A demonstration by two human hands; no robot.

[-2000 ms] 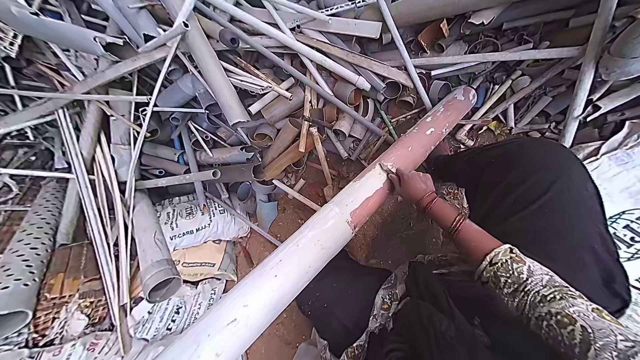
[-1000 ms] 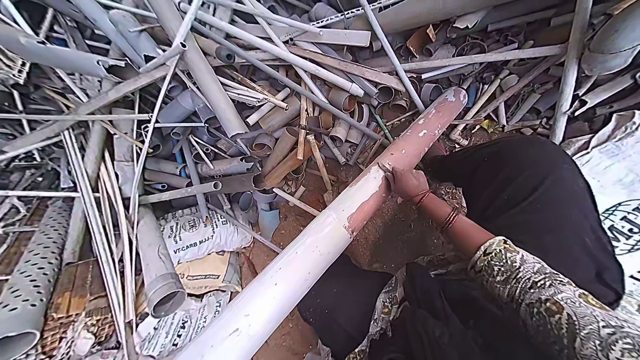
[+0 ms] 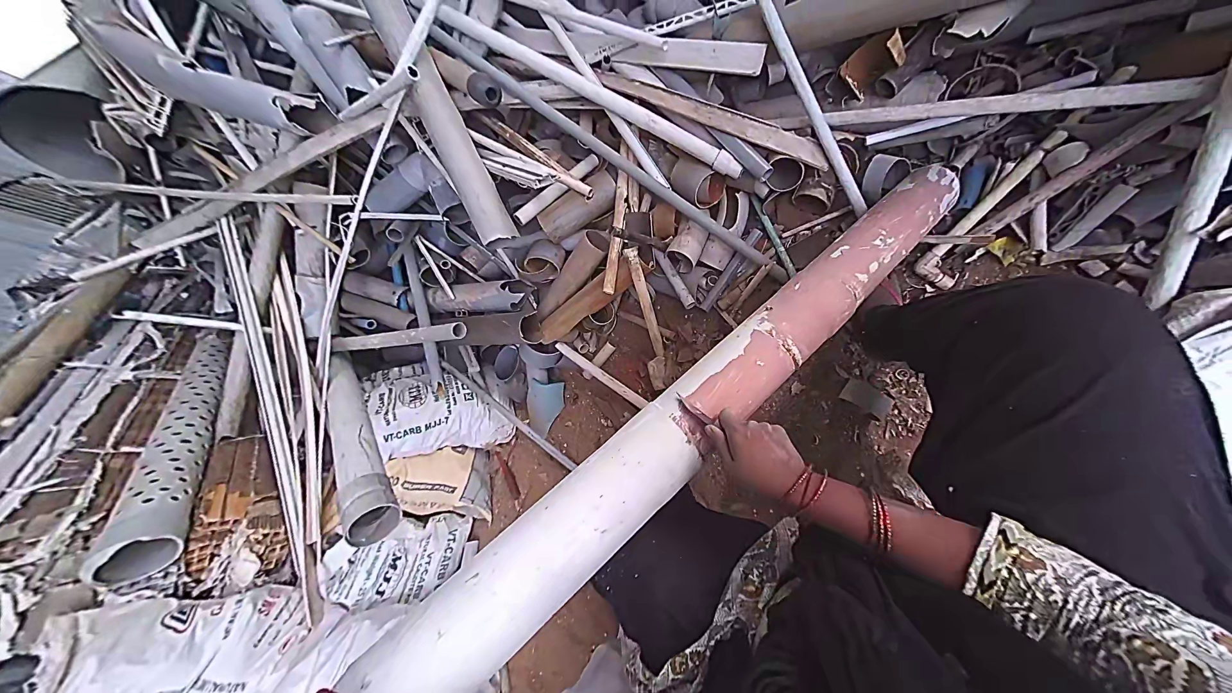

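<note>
A long plastic pipe point(image 3: 577, 500) runs diagonally from the bottom left to the upper right. Its lower length is white; its upper length is pinkish-red with pale flecks and ragged white patches. My right hand point(image 3: 756, 457), with red bangles at the wrist, is at the pipe's near side, right by the border between white and red. Its fingers are closed around what looks like a small thin dark blade point(image 3: 695, 412), whose tip touches the pipe; the rest of it is hidden by the fingers. My left hand is not in view.
A tangled heap of grey pipes point(image 3: 448, 144), strips and cut pipe pieces lies beyond and left of the pipe. A perforated pipe point(image 3: 168, 452) and printed sacks point(image 3: 423, 409) lie at left. My black-clothed knee point(image 3: 1049, 385) is at right.
My right hand has moved down along the pipe toward the lower left, from the upper ragged edge of the red part to the border with the white length.
</note>
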